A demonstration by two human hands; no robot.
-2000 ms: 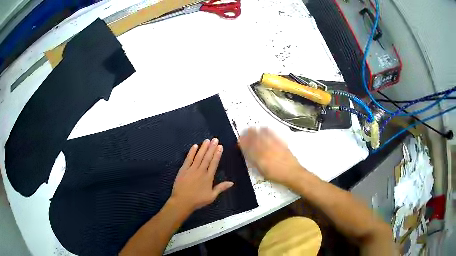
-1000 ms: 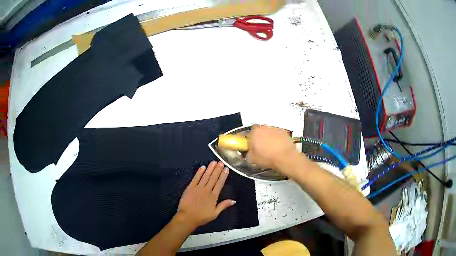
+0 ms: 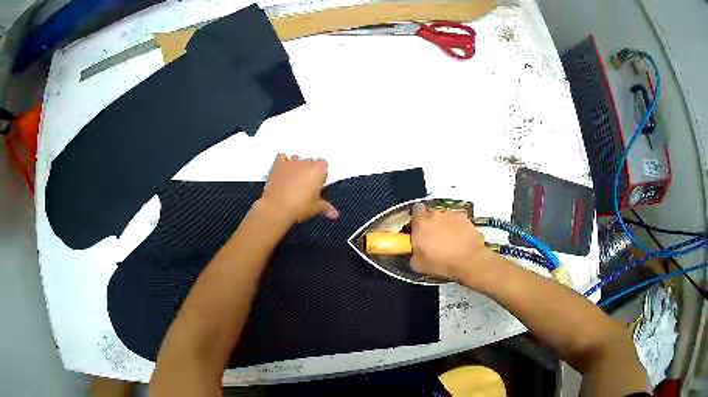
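A dark ribbed sleeve panel (image 3: 326,310) lies flat on the white pressing table. My right hand (image 3: 442,242) grips the yellow handle of the steam iron (image 3: 385,243), whose plate rests on the panel's right end with its tip pointing left. My left hand (image 3: 297,190) is at the panel's far edge, fingers curled and thumb apart; whether it pinches the fabric is hidden. A second dark panel (image 3: 155,139) lies flat at the upper left, close to the first.
Red-handled shears (image 3: 450,39), a tan card strip (image 3: 341,20) and a steel ruler (image 3: 116,60) lie along the table's back. A dark rest pad (image 3: 553,211) is at the right. A red-and-black unit (image 3: 633,132), blue hoses and white scraps (image 3: 657,329) are beyond.
My right hand has taken hold of the iron and brought it off the pad onto the panel. My left hand has moved from flat on the panel to its far edge.
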